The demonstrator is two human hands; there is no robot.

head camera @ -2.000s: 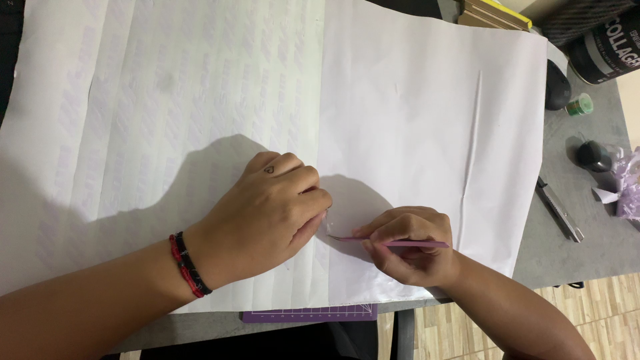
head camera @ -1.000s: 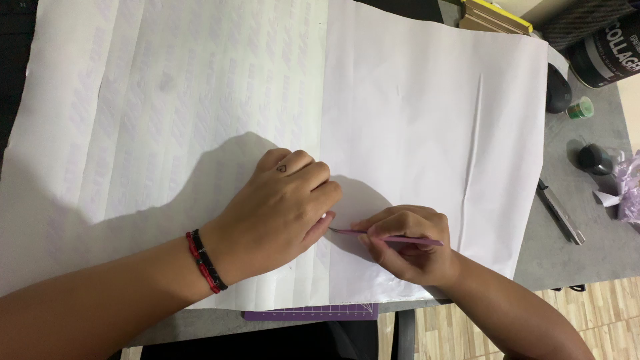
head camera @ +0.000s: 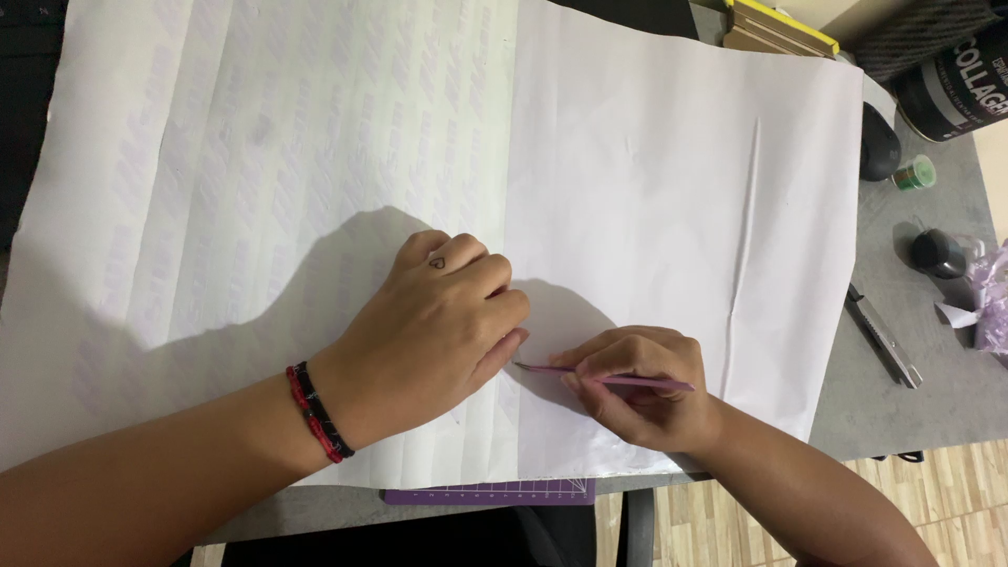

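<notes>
A large white sheet [head camera: 630, 197] covers most of the table, its left part bearing faint repeated lettering. My left hand [head camera: 449, 323], with curled fingers, rests on the sheet near the line where the lettered part meets the plain part; whether it holds anything under the fingers is hidden. My right hand [head camera: 646, 386] grips thin purple tweezers [head camera: 638, 382] in a pinch. Their dark, bent tip lies at that line, just right of my left little finger. A long raised crease runs down the sheet's right part.
A purple cutting mat [head camera: 488, 494] juts from under the sheet's near edge. On the grey table [head camera: 937, 409] at right lie a utility knife [head camera: 882, 335], a small green-filled container [head camera: 915, 172], a black computer mouse [head camera: 879, 142] and a dark rounded object [head camera: 937, 253]. A black tub [head camera: 957, 83] stands behind.
Both hands stay close together at the same line on the sheet. The tweezers remain in my right hand, with only slight shifts of the hands.
</notes>
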